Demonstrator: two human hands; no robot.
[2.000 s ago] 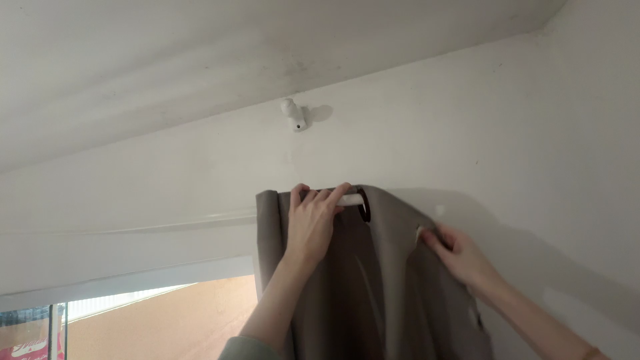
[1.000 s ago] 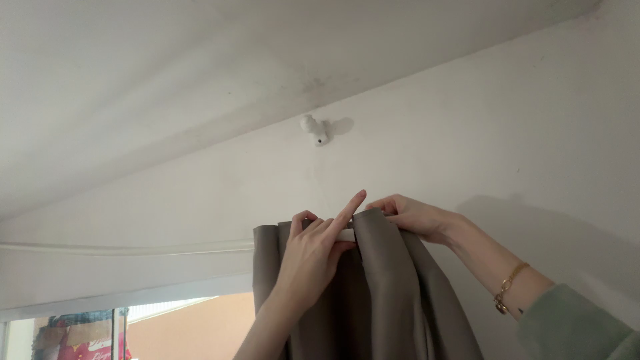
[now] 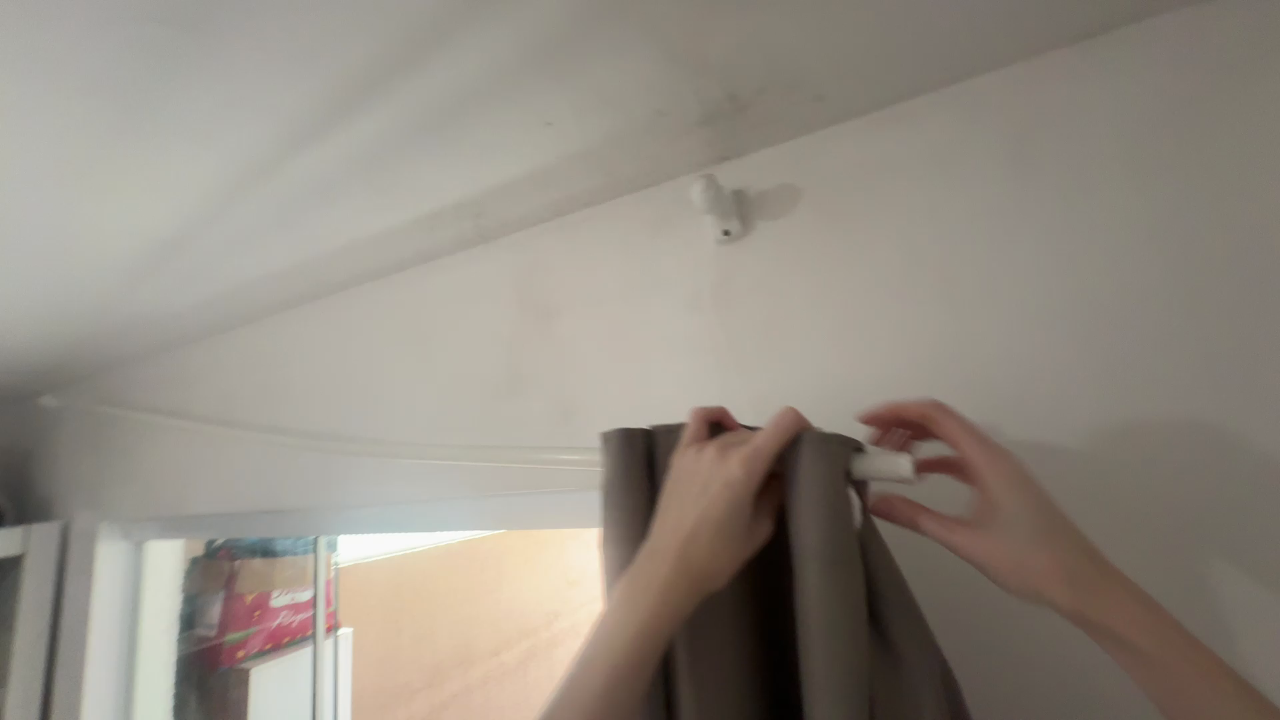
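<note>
A brown-grey curtain (image 3: 825,600) hangs in folds near the right end of a white curtain rod (image 3: 885,467). The rod's end pokes out past the last fold, and an eyelet edge shows just below it. My left hand (image 3: 725,490) grips the curtain's top edge around the rod, with part of its fingers hidden by the cloth. Fingers apart, my right hand (image 3: 960,495) is around the rod's free end; it is slightly blurred, and whether it touches the rod or cloth cannot be told.
A white wall bracket (image 3: 720,210) is fixed above the curtain, close to the sloping ceiling. Leftward the rod runs to the far wall above a window frame (image 3: 400,510). Beyond the glass stands a pink box (image 3: 275,610) bearing writing.
The curtain's free edge, held off to the right by my right hand two seconds ago, is now on the rod. My right hand has let go of it. The rod's end has come into sight.
</note>
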